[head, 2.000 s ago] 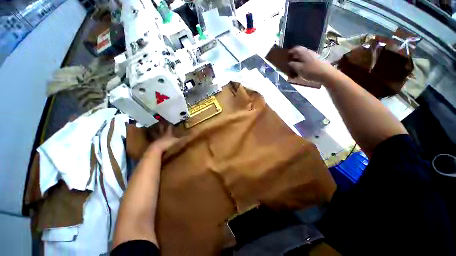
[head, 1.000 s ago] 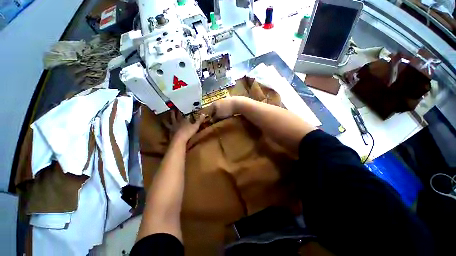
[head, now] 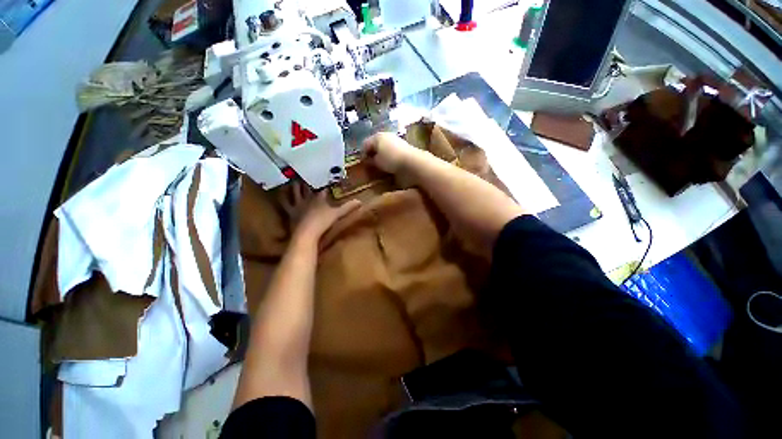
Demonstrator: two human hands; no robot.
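Note:
The large brown bag panel (head: 351, 300) lies creased across the machine table and under the white sewing head (head: 296, 124). The yellow-gold clamp frame (head: 364, 188) rests on the panel beside the head, with brown cloth showing inside it. My left hand (head: 315, 216) lies flat on the panel left of the frame, fingers spread, some in the head's shadow. My right hand (head: 386, 153) is at the frame's upper edge with fingers curled; whether it holds anything is hidden.
White-backed panels (head: 129, 223) are piled left of the machine. A grey control screen (head: 573, 51) stands at right, near small flat brown pieces (head: 562, 130) and a darker brown bundle (head: 682, 137). Snips or a similar black tool (head: 628, 199) lie on the table. Something blue (head: 682, 300) is below its edge.
My right hand has come from the small brown pieces near the screen to the clamp frame, then moved slightly up along it. My left hand has stayed on the panel beside the head.

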